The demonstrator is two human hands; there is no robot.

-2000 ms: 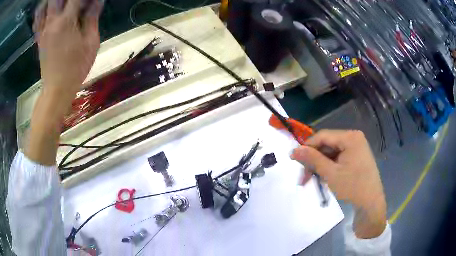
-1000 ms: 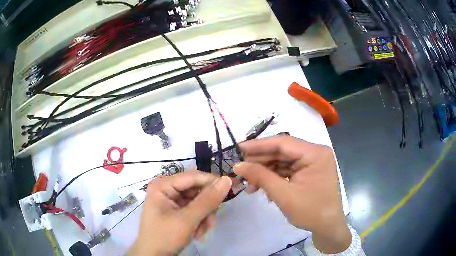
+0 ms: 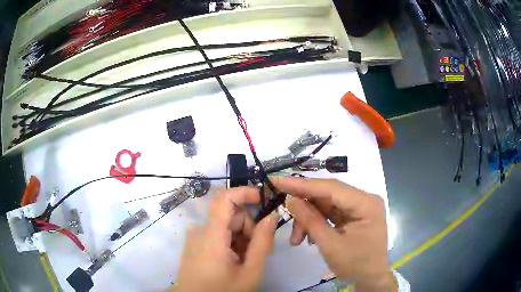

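A long black sleeved lead [image 3: 229, 98] with a short bare red stretch runs from the cream tray down to my hands at mid-board. My left hand [image 3: 231, 242] and my right hand [image 3: 340, 225] meet there, fingers closed on its lower end and dark wires. A small whitish piece shows between the fingertips; the exact contact is hidden. A thin black wire [image 3: 149, 176] runs left from a black block [image 3: 236, 170] to the white connector holder [image 3: 24, 229], where red wires also enter.
The divided cream tray [image 3: 68, 121] holds leads behind the white board [image 3: 285, 102]. Silver clips [image 3: 197, 186], a black pad [image 3: 181, 129] and a red ring [image 3: 124, 165] lie on the board. Orange handles stand at the right [image 3: 370, 121] and left [image 3: 29, 191] edges.
Two seconds ago my left hand was over the tray and my right held the lead near the orange handle. Both hands then came together mid-board, bringing the lead's end there. The view has shifted.
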